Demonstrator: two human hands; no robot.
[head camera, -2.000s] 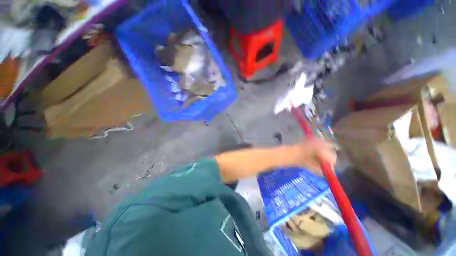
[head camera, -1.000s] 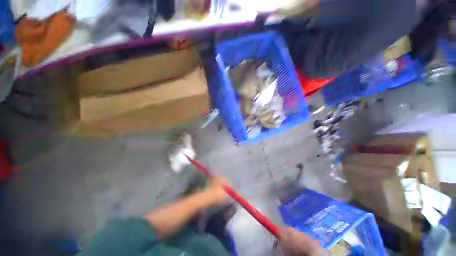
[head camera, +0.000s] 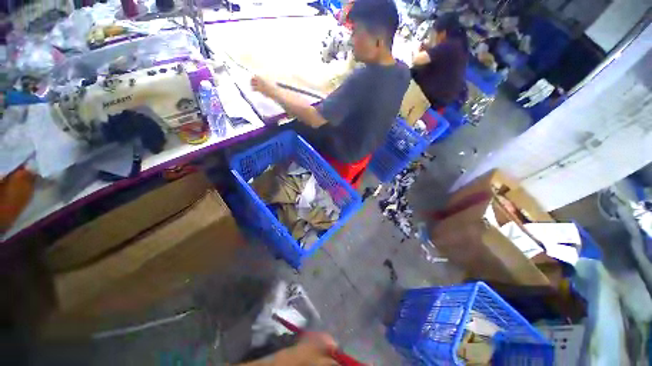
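My left hand (head camera: 311, 350) is at the bottom edge, closed around the red pole (head camera: 289, 325) of a mop or broom. The pole's lower end meets a white, blurred head or clump (head camera: 275, 314) on the grey floor, right of the cardboard box. The rest of the pole is cut off by the bottom edge. My right hand is out of the picture. A trail of dark and white scraps (head camera: 400, 204) lies on the floor further ahead.
Blue crates of scraps stand ahead (head camera: 300, 254) and at lower right (head camera: 429, 322). Cardboard boxes stand left (head camera: 143, 257) and right (head camera: 465, 246). A sewing machine (head camera: 121, 100) and bottle (head camera: 212, 107) are on the purple-edged table. Two people sit beyond.
The view has tilted up, showing the tabletop and people. My left hand and the mop or broom now appear lower in the picture. My right hand has left the view.
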